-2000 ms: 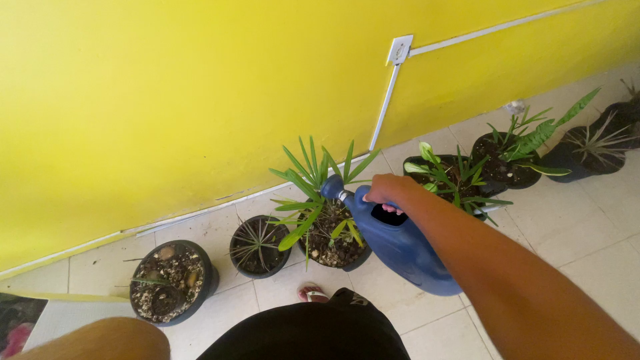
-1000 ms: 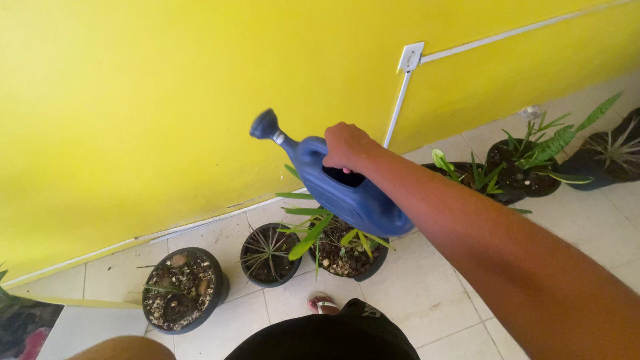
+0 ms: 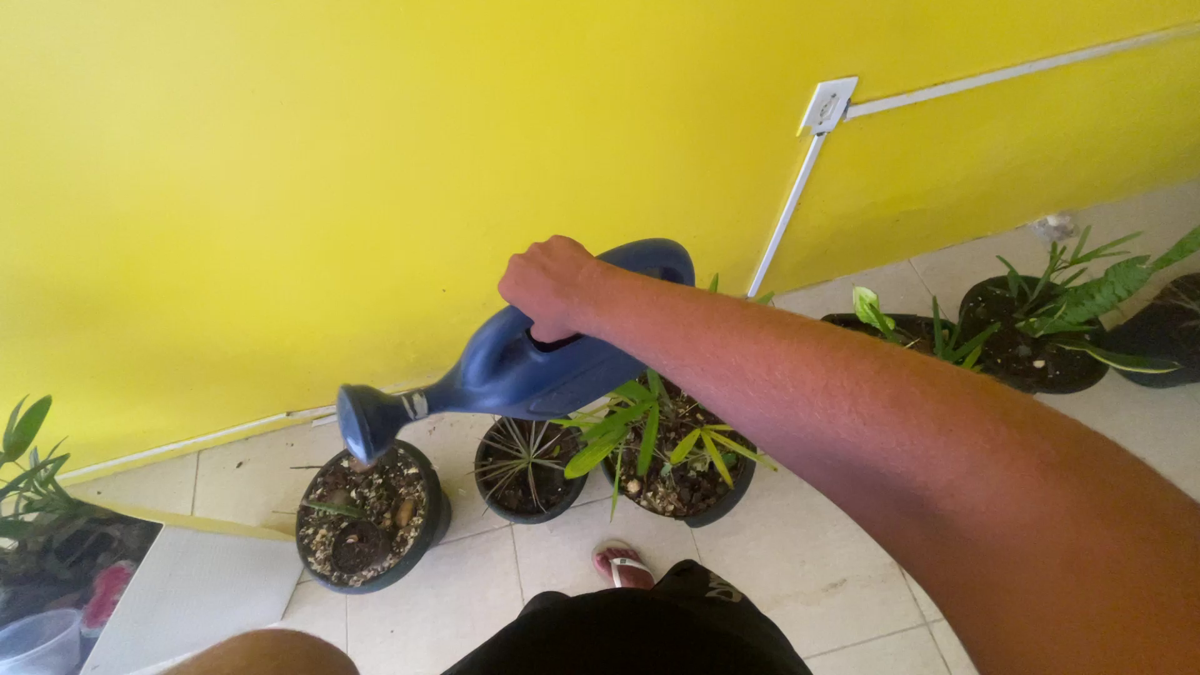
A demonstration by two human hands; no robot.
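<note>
My right hand (image 3: pixel 555 286) is closed on the handle of a blue plastic watering can (image 3: pixel 506 361). The can is tilted, its sprinkler head (image 3: pixel 367 422) low at the left, over the back edge of a round dark pot of soil and pale chips (image 3: pixel 370 516). No water stream can be made out. Beneath the can's body stand a small pot with a spiky, thin-leaved plant (image 3: pixel 530 469) and a larger pot with a green leafy plant (image 3: pixel 680 459). My left hand is out of the frame.
A yellow wall (image 3: pixel 281 206) with an outlet (image 3: pixel 828 105) and white conduit rises behind the pots. More potted plants (image 3: pixel 1031 333) stand at the right. At the lower left are a white ledge (image 3: pixel 206 572), a clear plastic container (image 3: pixel 39 642) and foliage. My sandaled foot (image 3: pixel 623 564) is on the tiles.
My right hand has carried the watering can leftward from the leafy plant to the leftmost round pot. Its sprinkler head, raised against the wall one second ago, now points down.
</note>
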